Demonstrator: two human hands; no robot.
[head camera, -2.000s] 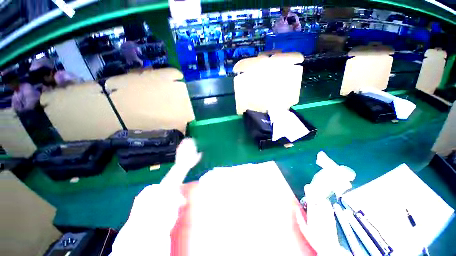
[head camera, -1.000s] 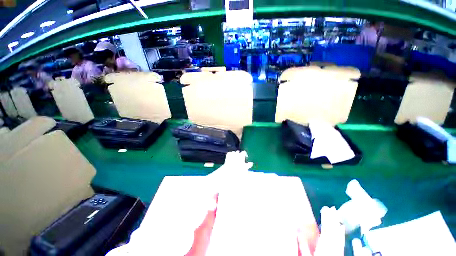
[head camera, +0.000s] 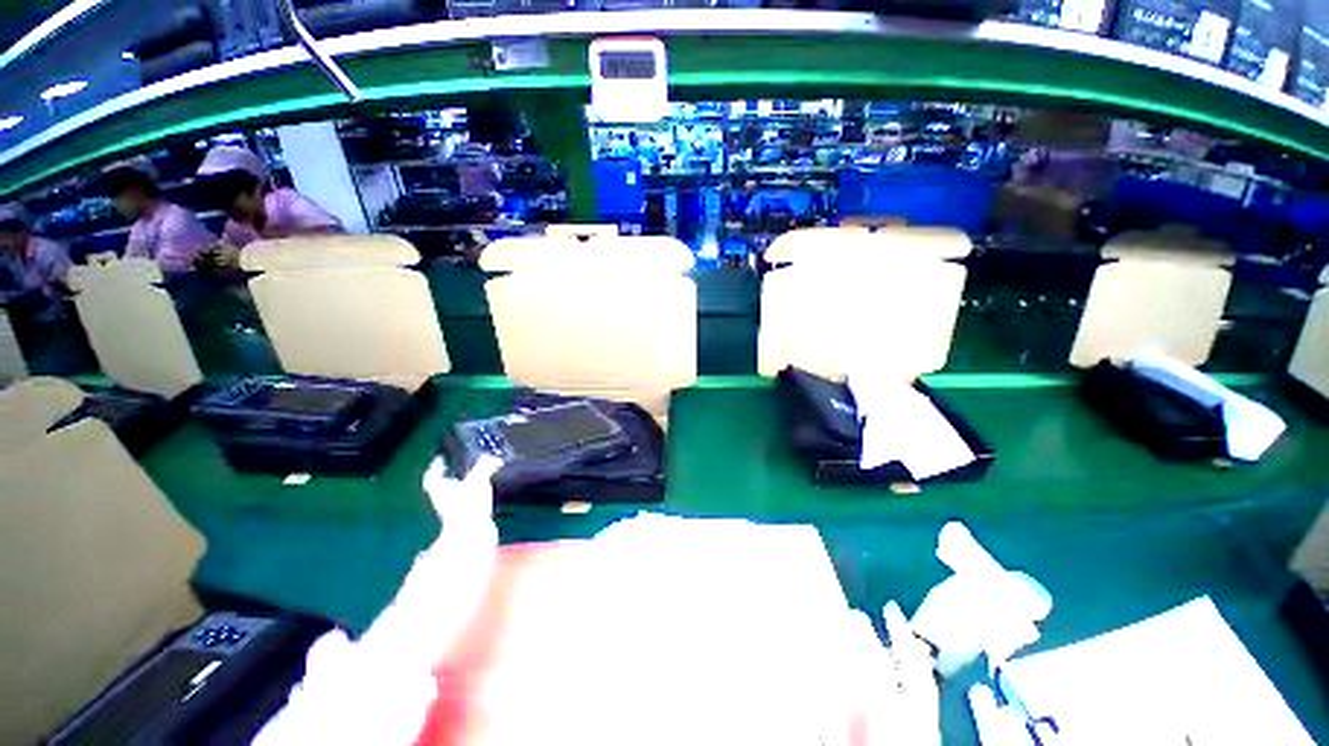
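Observation:
A black-rimmed scan tool lies tilted on the open black box in front of me, its keypad end to the left. My left hand, washed out by glare, grips that keypad end at its near corner. My right hand is overexposed at the right edge of the white and pink-red mat; its fingers blend into the white, so its hold cannot be told.
Open boxes with tall tan lids stand along the green bench. Another scan tool lies at lower left. A white bottle and white paper are at right. People in pink work beyond.
My left hand has moved from the mat's far edge to the scan tool's keypad end. The tool now sits at a different angle. The view has shifted slightly.

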